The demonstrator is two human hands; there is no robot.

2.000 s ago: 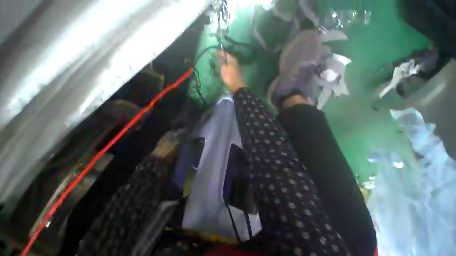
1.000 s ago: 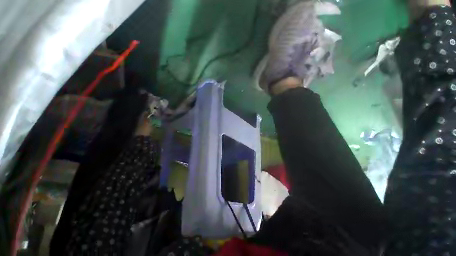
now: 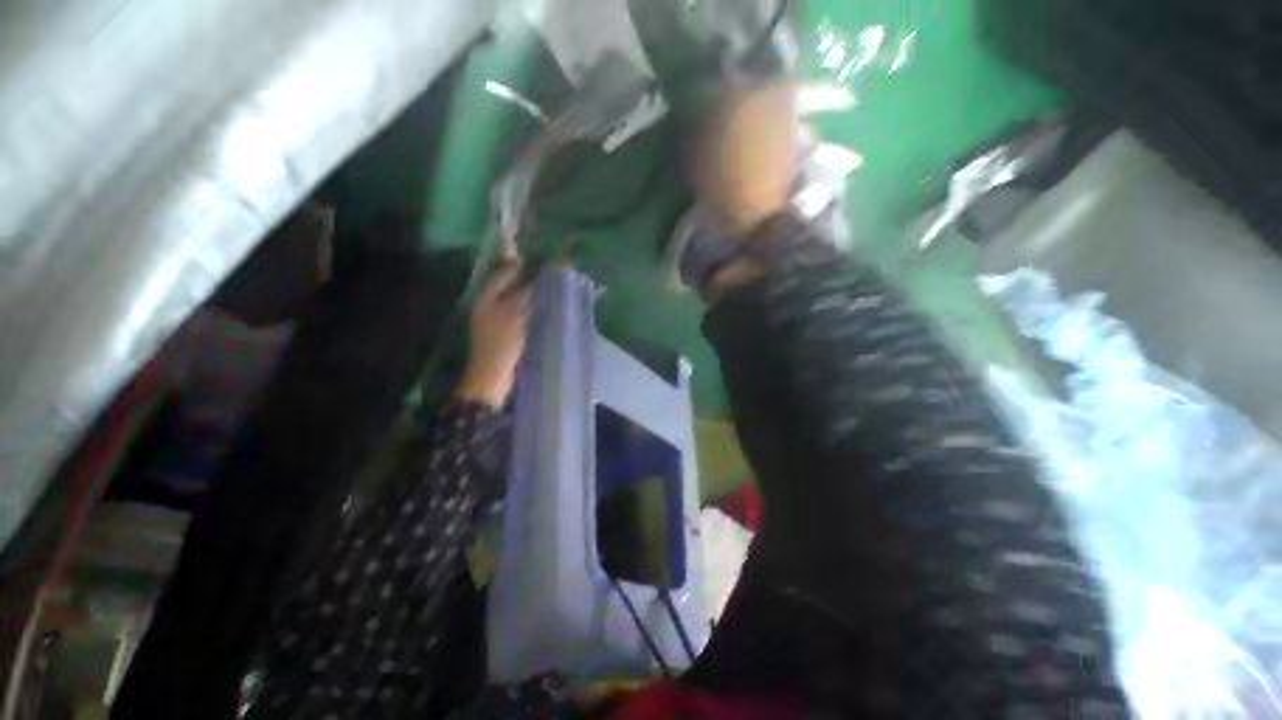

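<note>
My left hand (image 3: 495, 331) is left of the middle, beside the upper end of an upturned or tilted purple plastic stool (image 3: 541, 492). A thin pale strip of scrap (image 3: 513, 197) rises from its fingers, which look closed on it. My right hand (image 3: 745, 148) is blurred and reaches down over the green floor, near my shoe. Something grey and dark lies at its fingertips, too blurred to tell if it is held. Pale scraps (image 3: 598, 99) are between and beyond the hands.
A silvery sheet-like surface (image 3: 211, 183) fills the upper left. A red cord (image 3: 85, 535) hangs at the left, blurred. Light blue plastic (image 3: 1125, 422) lies at the right by a pale container (image 3: 1139, 253). Green floor (image 3: 956, 85) shows with white scraps on it.
My right hand has come back from the upper right edge to beside my shoe. My left hand has moved up and right, with a pale strip at its fingers.
</note>
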